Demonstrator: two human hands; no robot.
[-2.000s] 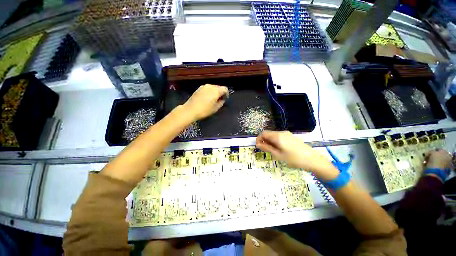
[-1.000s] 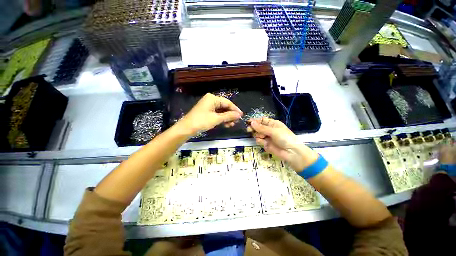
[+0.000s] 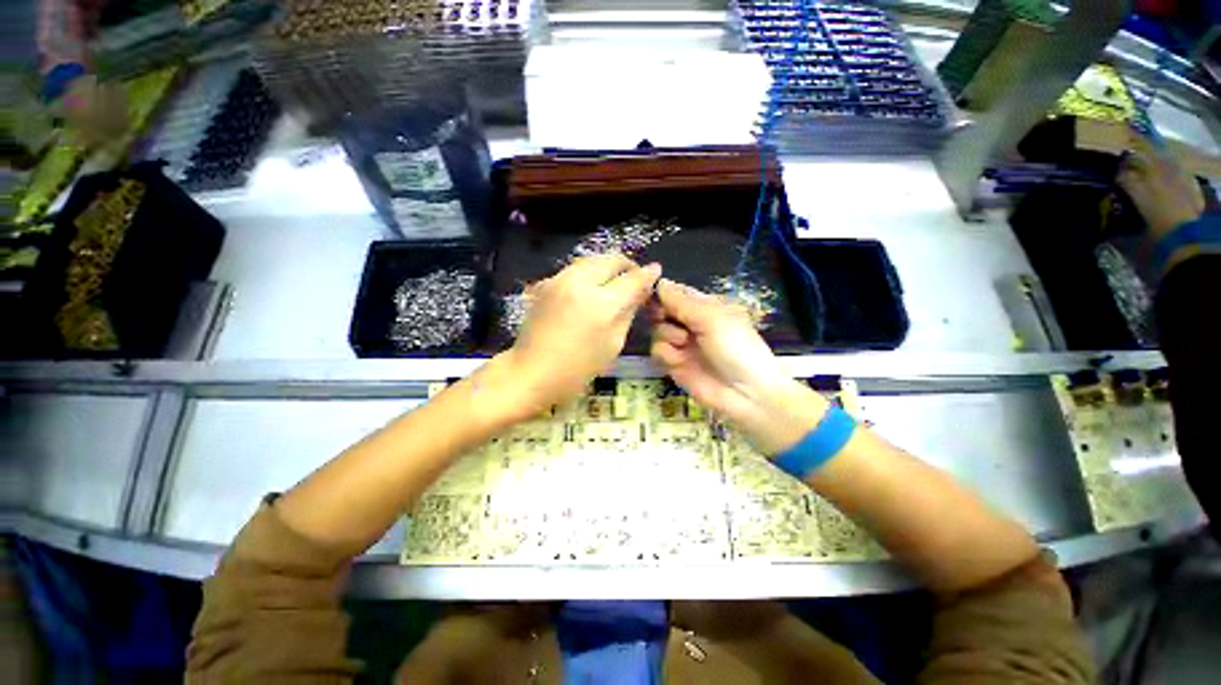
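Note:
My left hand (image 3: 579,321) and my right hand (image 3: 712,341) meet at the fingertips above the front part of the black parts tray (image 3: 696,254). Their thumbs and fingers are pinched together. A tiny dark bit shows between the fingertips, too small to name. Loose silvery leaded components (image 3: 627,238) lie in piles in the tray, partly hidden by my hands. The pale yellow circuit board panel (image 3: 589,495) lies on the rail below my wrists, with dark blocks along its far edge. A blue wrist strap (image 3: 814,439) is on my right wrist.
A small bin of silvery parts (image 3: 434,308) and another black bin (image 3: 860,295) flank the tray. A grey bag (image 3: 426,181) and white box (image 3: 645,101) stand behind. A bin of orange parts (image 3: 101,261) is at left. A neighbour's hand (image 3: 1160,190) reaches over a tray at right.
My hands came together from apart, and remain joined at the fingertips, slightly higher in view. The camera view has shifted. The neighbour's hand at right has moved from the boards up to the tray.

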